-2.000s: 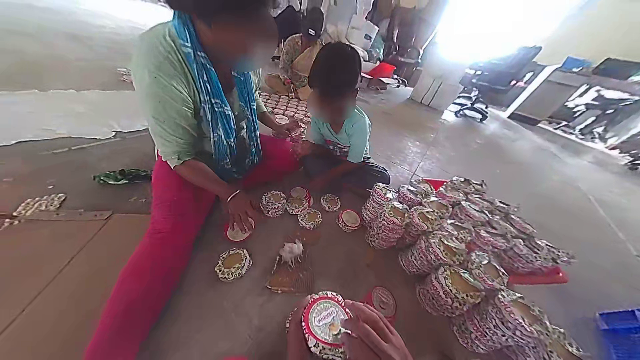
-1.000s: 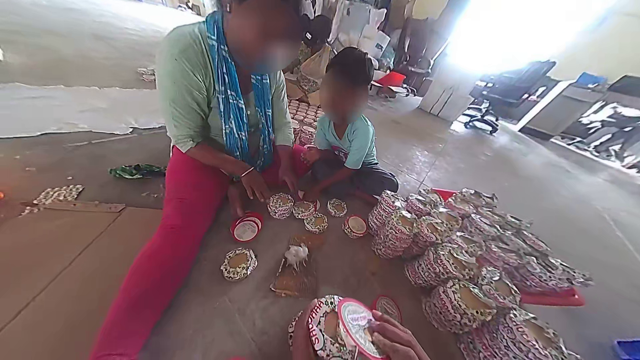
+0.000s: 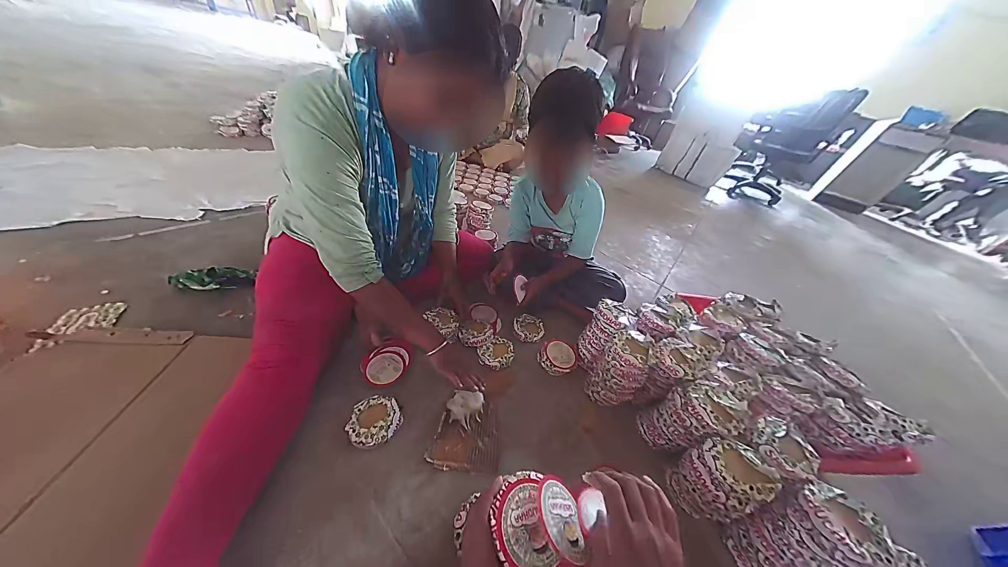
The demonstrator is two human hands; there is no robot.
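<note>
At the bottom centre, my left hand [image 3: 479, 537] holds a round package with printed wrapping [image 3: 520, 521], its labelled face turned up. Just right of it, my right hand [image 3: 636, 520] grips round printed discs with red rims [image 3: 561, 516], fanned over the package's right side. Another wrapped round piece [image 3: 463, 521] shows partly behind my left hand. Beyond my hands, a white wad [image 3: 465, 405] lies on a ridged brown board [image 3: 463, 449] on the floor. Several wrapped rounds [image 3: 374, 421] and red-rimmed discs [image 3: 386, 366] lie around it.
A seated person [image 3: 331, 173] opposite reaches one hand to the wad. Beside them, a smaller seated person [image 3: 559, 205] holds a disc. Stacks of wrapped rounds [image 3: 701, 413] stand at the right on a red tray [image 3: 870, 462]. A brown board [image 3: 118, 417] lies at the left, a blue crate [image 3: 991, 545] far right.
The person opposite has moved a hand to the white wad. The smaller person now holds up a disc. In my right hand, discs now appear fanned apart.
</note>
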